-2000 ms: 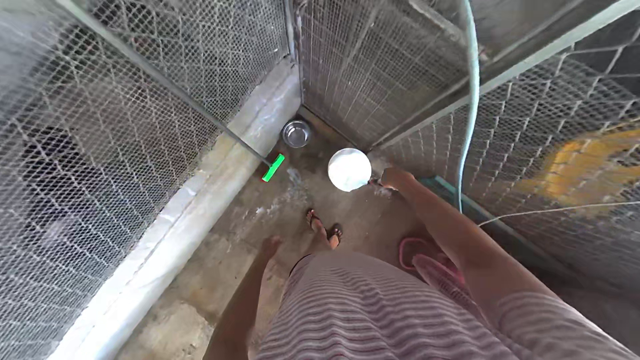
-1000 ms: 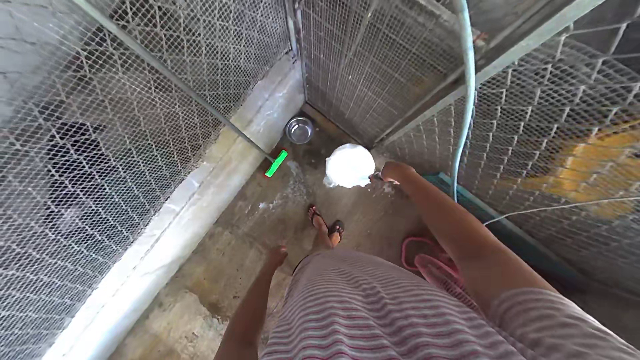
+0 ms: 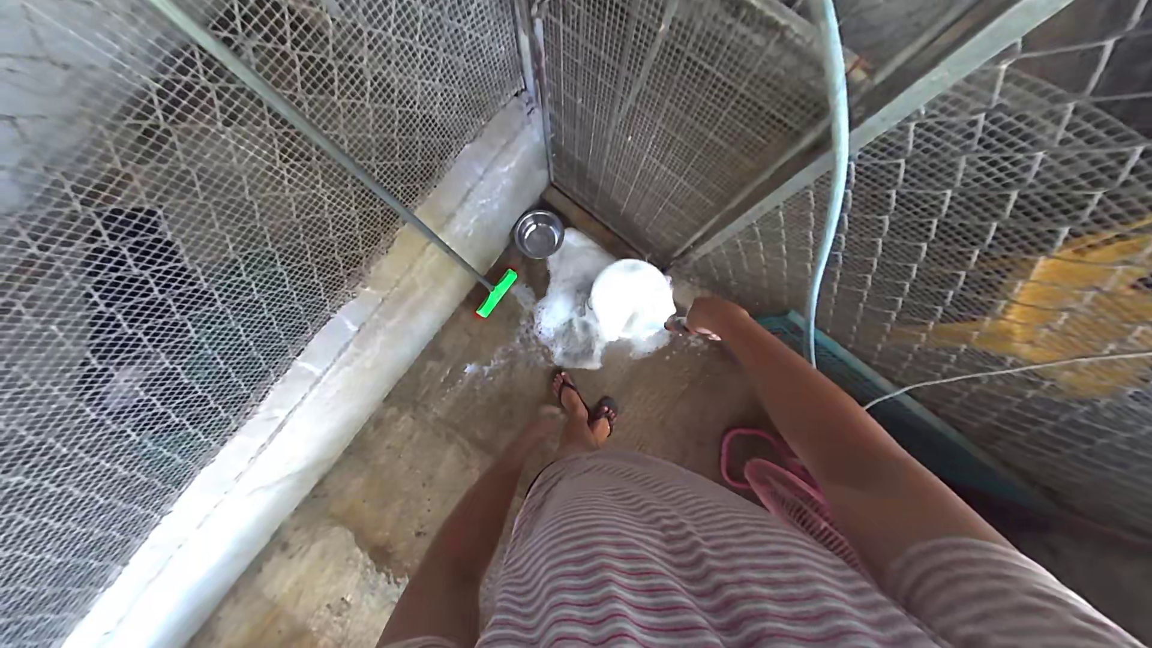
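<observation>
My right hand (image 3: 713, 319) is closed on the handle of a dipper (image 3: 633, 300), whose round opening is filled with white suds. Foamy water (image 3: 569, 310) spreads on the concrete floor around and below the dipper. To the left, a long-handled brush with a green head (image 3: 497, 293) leans across the low wall, its head on the floor. A round metal bowl (image 3: 539, 234) sits near the corner. My left hand (image 3: 543, 421) hangs beside my leg, blurred, touching none of these; its fingers are not clear.
Wire mesh panels (image 3: 630, 117) meet at the corner above a low whitish concrete ledge (image 3: 360, 333). A pale blue hose (image 3: 838, 171) hangs on the right. Below it are a teal tray-like thing (image 3: 886, 405) and a pink plastic basket or chair (image 3: 781, 486). A yellow animal shows behind the mesh (image 3: 1071, 306).
White foamy water has spread over the floor beside the dipper and up to the metal bowl. Suds were at the dipper's lower edge a second ago. The green brush has stayed put.
</observation>
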